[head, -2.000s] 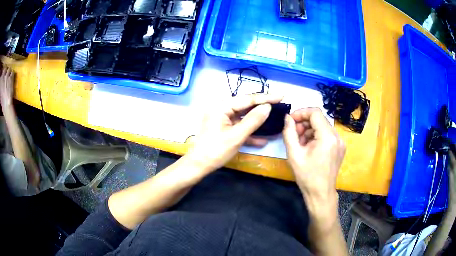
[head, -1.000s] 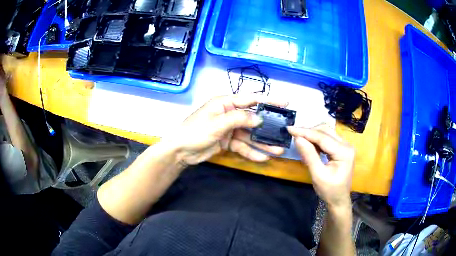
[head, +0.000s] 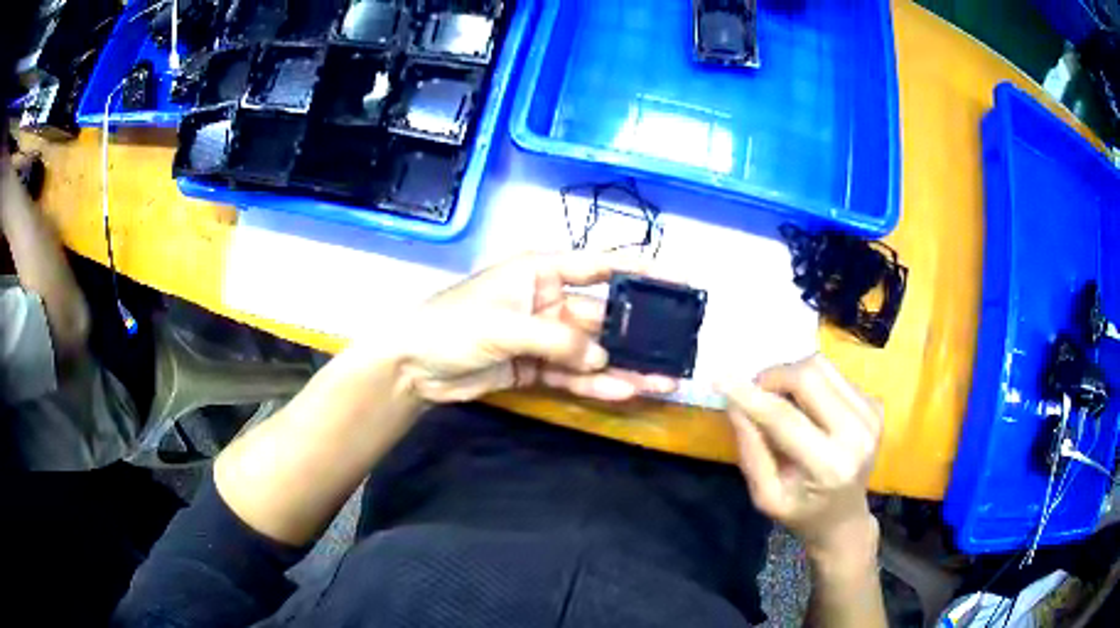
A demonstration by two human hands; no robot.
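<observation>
My left hand (head: 528, 337) holds a square black housing shell (head: 656, 326) by its left and lower edges, open face up, above the white work sheet (head: 319, 276). My right hand (head: 805, 448) is to the lower right of the shell, apart from it, with thumb and fingertips close together; whether something thin is between them cannot be told. A few thin black sealing rings (head: 610, 211) lie on the sheet behind the shell. A tangled pile of sealing rings (head: 847, 280) lies at the sheet's right end.
A blue tray (head: 326, 206) at the left holds rows of black housings. A blue supply tray (head: 688, 160) in the middle shows one housing (head: 726, 31). A blue tray (head: 997, 319) at far right holds cabled units (head: 1076, 374). Another person's arm (head: 43, 252) is at the left edge.
The housing shell has turned in my left hand and now shows its dark recessed face. My right hand has moved away from its edge, down and to the right.
</observation>
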